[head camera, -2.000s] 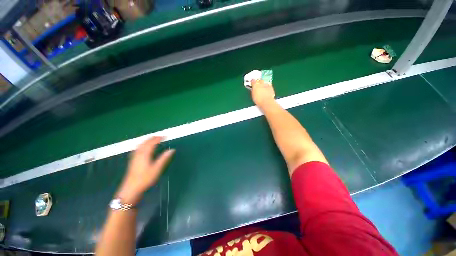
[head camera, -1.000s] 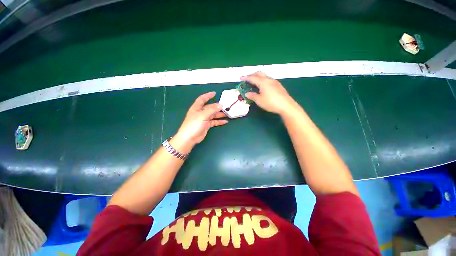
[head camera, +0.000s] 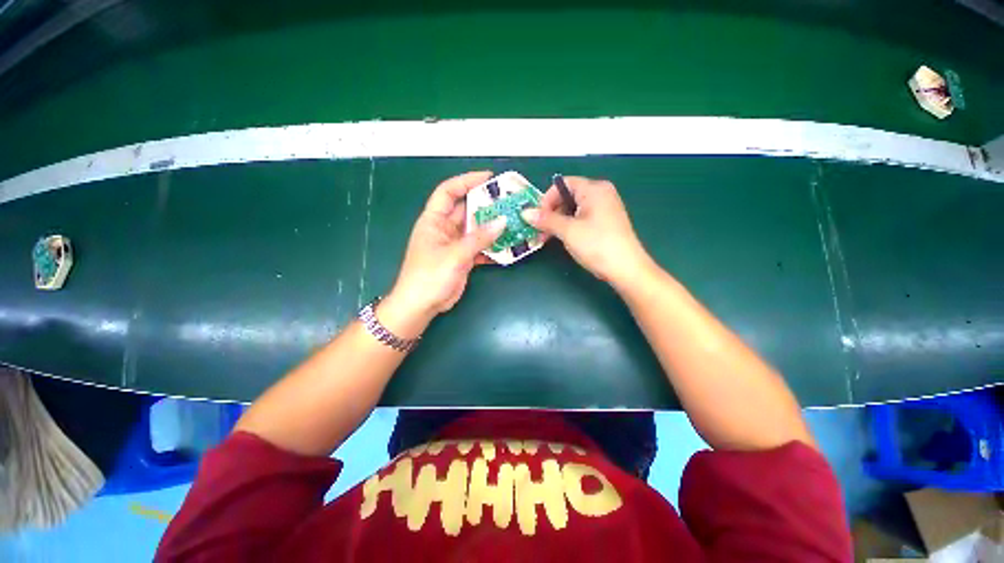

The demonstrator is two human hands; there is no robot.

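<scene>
A white, roughly six-sided plastic housing [head camera: 505,258] is held above the dark green ledge. A green circuit board [head camera: 510,217] lies inside it, with black parts at the top and bottom edges of the housing. My left hand [head camera: 446,242] grips the housing from the left, thumb on the board. My right hand [head camera: 589,229] is at the right side, thumb touching the board. A dark, thin tool end [head camera: 565,195] sticks up between the right hand's fingers; the rest of it is hidden.
A white housing with a green board [head camera: 52,262] lies on the ledge at far left. Another unit [head camera: 932,92] lies on the green belt at upper right. A long white strip [head camera: 495,136] parts belt and ledge. Blue stools [head camera: 941,442] stand below the ledge's near edge.
The green board, earlier beside the open housing with its dark wire showing, now lies inside it. The dark tool end now shows in my right hand. Earlier my right hand reached to the belt unit.
</scene>
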